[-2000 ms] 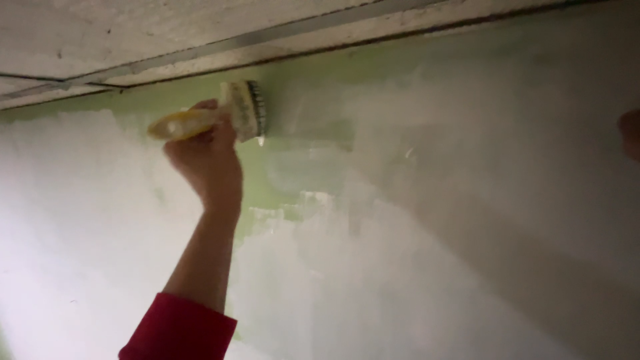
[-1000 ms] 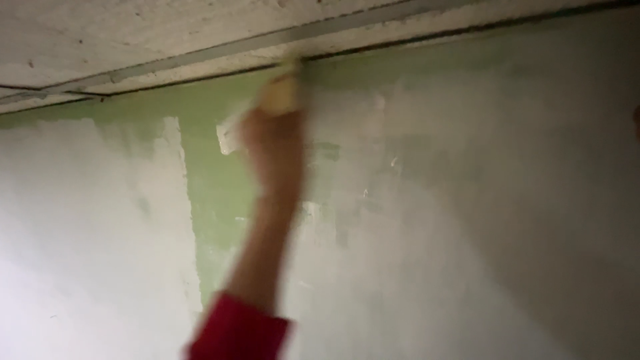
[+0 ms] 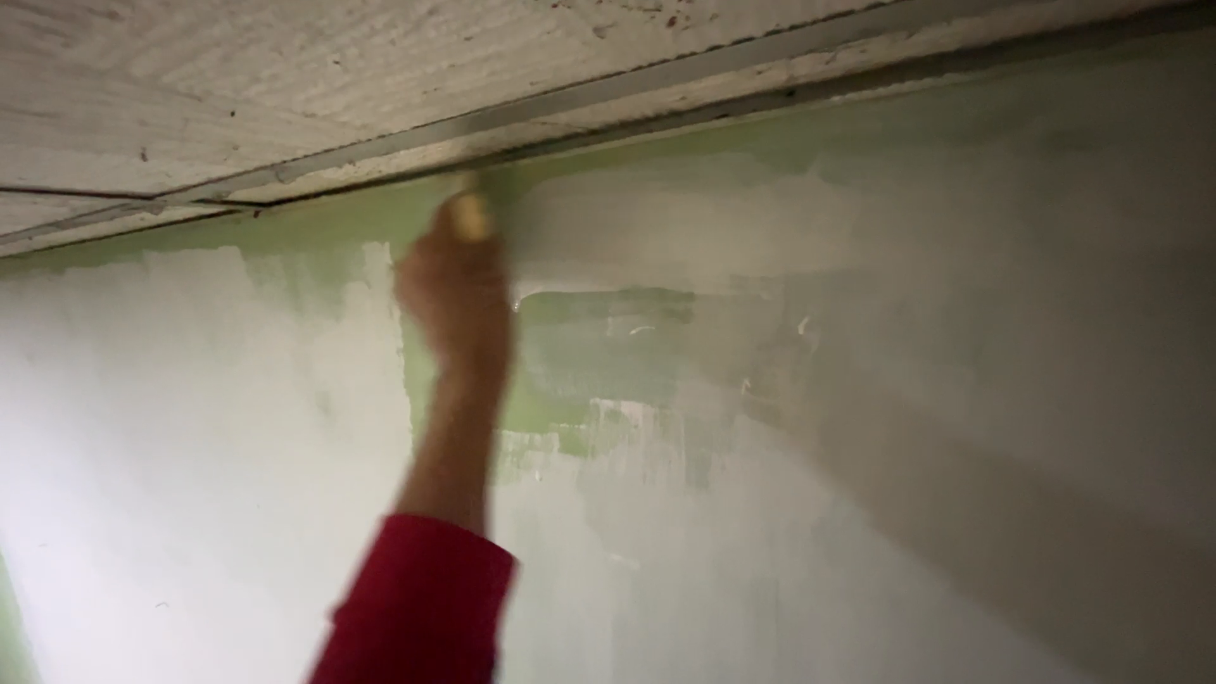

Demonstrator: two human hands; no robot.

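Observation:
My left hand (image 3: 456, 294), in a red sleeve, is raised on the wall just below the ceiling edge. It is closed around a paintbrush (image 3: 470, 217), whose yellowish handle shows above the fingers. Motion blurs the brush, and its bristles cannot be made out clearly; they seem to be near the top of the wall. Pale coating (image 3: 285, 427) covers much of the green wall (image 3: 546, 413), with green showing around the hand and along the top. My right hand is not in view.
The rough whitish ceiling (image 3: 313, 85) slopes across the top of the view. A grey strip (image 3: 665, 76) and a dark gap run along its edge above the wall. A broad shadow (image 3: 950, 475) falls across the wall at right.
The brush handle pointed left two seconds ago and now shows end-on above my left hand. The hand seen at the right edge earlier has left the view.

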